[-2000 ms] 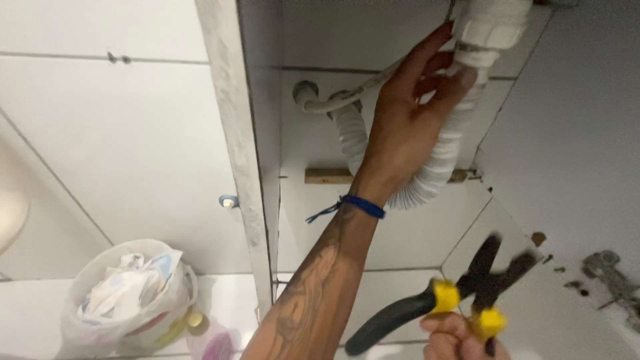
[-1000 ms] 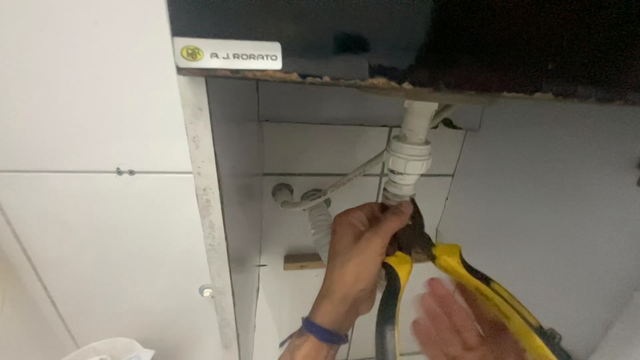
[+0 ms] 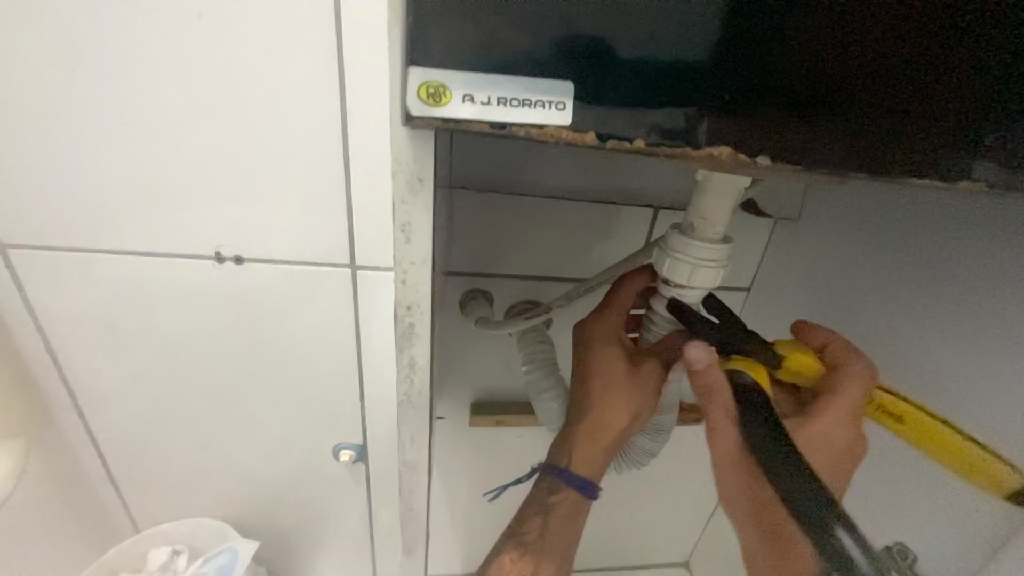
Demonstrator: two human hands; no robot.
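Under the basin cabinet, my left hand (image 3: pixel 612 376), with a blue cord bracelet, has its fingers around the white corrugated drain hose (image 3: pixel 658 424) just below the white plastic slip-nut fitting (image 3: pixel 693 258). My right hand (image 3: pixel 828 400) grips pliers (image 3: pixel 780 364) with yellow and black handles near the jaws. The handles are spread apart. The dark jaws are parted beside the top of the hose, right below the fitting; whether they touch it is unclear. My right thumb is close to my left fingertips. A white tailpiece (image 3: pixel 714 200) runs up from the fitting.
Above the hands is a dark cabinet front (image 3: pixel 648 72) with a chipped lower edge and a nameplate (image 3: pixel 490 96). A thin white supply hose (image 3: pixel 588 292) crosses behind. The cabinet's side edge (image 3: pixel 412 336) stands left. A bin with a white bag (image 3: pixel 188 552) is at lower left.
Two seconds ago the pliers were low at the right, away from the hose; now their jaws are by its top. My right hand has moved up onto them. The view has shifted, showing the cabinet front.
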